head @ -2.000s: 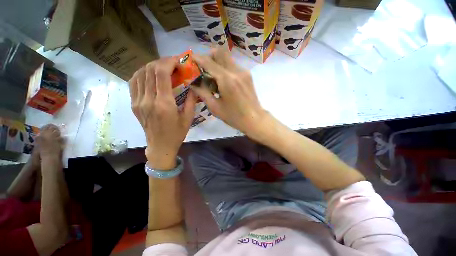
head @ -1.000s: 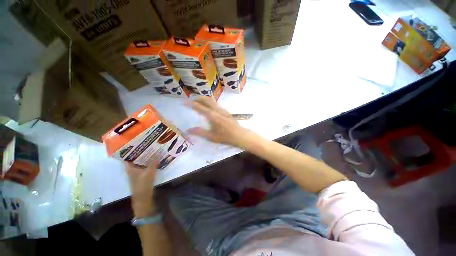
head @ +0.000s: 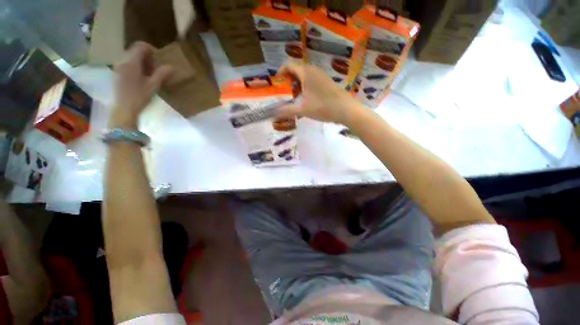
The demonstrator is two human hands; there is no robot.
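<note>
A retail box with an orange top and a white printed front stands upright on the white table in front of me. My right hand grips its upper right side, with the fingers at the orange top. My left hand is raised at the brown open carton on the left, near its edge or flap. The image is blurred there, and I cannot tell if the fingers hold the flap.
Three upright retail boxes stand behind, before brown cartons. A dark phone-like object and clear film lie at the right. An orange and black box is at the left, with a coworker's arm below it.
The retail box has gone from tilted in my left hand to upright under my right hand. My left hand has moved up to the carton. The view has shifted.
</note>
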